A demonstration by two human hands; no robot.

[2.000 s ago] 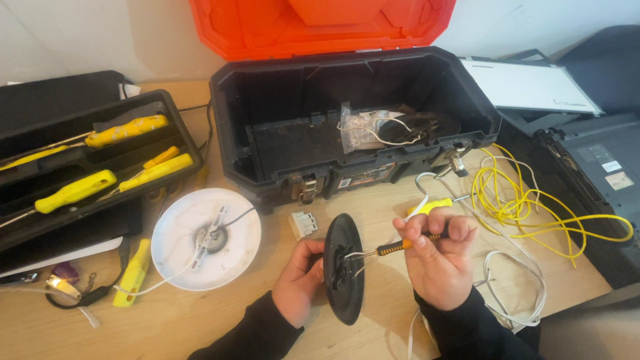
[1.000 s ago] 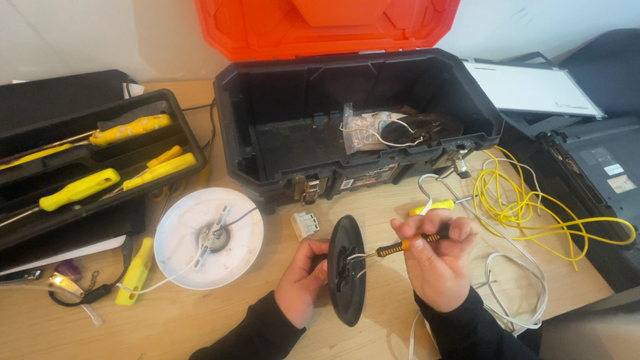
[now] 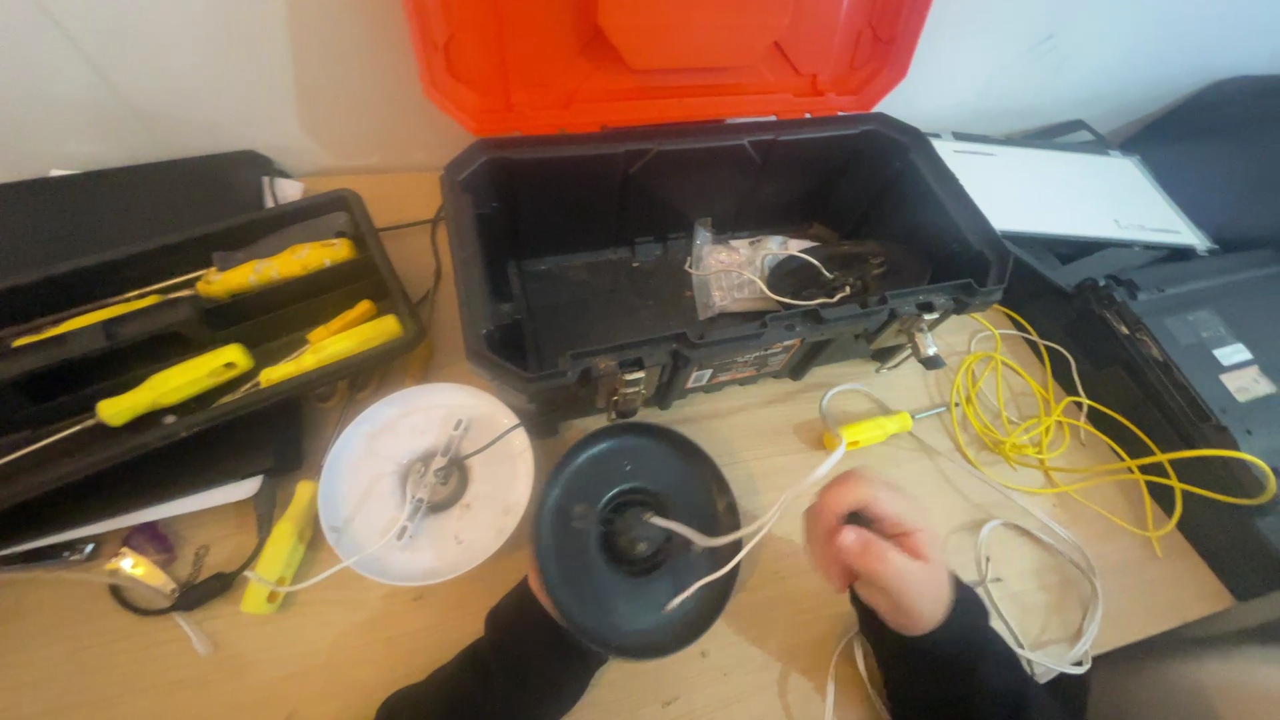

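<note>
My left hand (image 3: 541,590) is mostly hidden behind a round black fixture base (image 3: 580,520) and holds it up, its open face towards me. White wires (image 3: 745,537) come out of its centre and spread to the right. My right hand (image 3: 880,550) is curled just right of the wires, blurred; a small dark end shows at its fingers, and the rest of what it holds is hidden. A yellow-handled screwdriver (image 3: 868,430) lies above that hand. To the left of the black base, a white round ceiling plate (image 3: 365,500) with a metal bracket lies on the table.
An open black toolbox (image 3: 480,365) with a red lid stands behind, a plastic bag (image 3: 712,280) inside. At left is a black tray (image 3: 385,340) of yellow-handled screwdrivers; another yellow handle (image 3: 280,545) lies nearby. Coiled yellow wire (image 3: 1050,440) and white cable (image 3: 1090,610) lie at right.
The black base has turned from nearly edge-on to facing me. The orange-and-black handled screwdriver that my right hand held at the wires no longer shows plainly. White wires now stretch towards the right.
</note>
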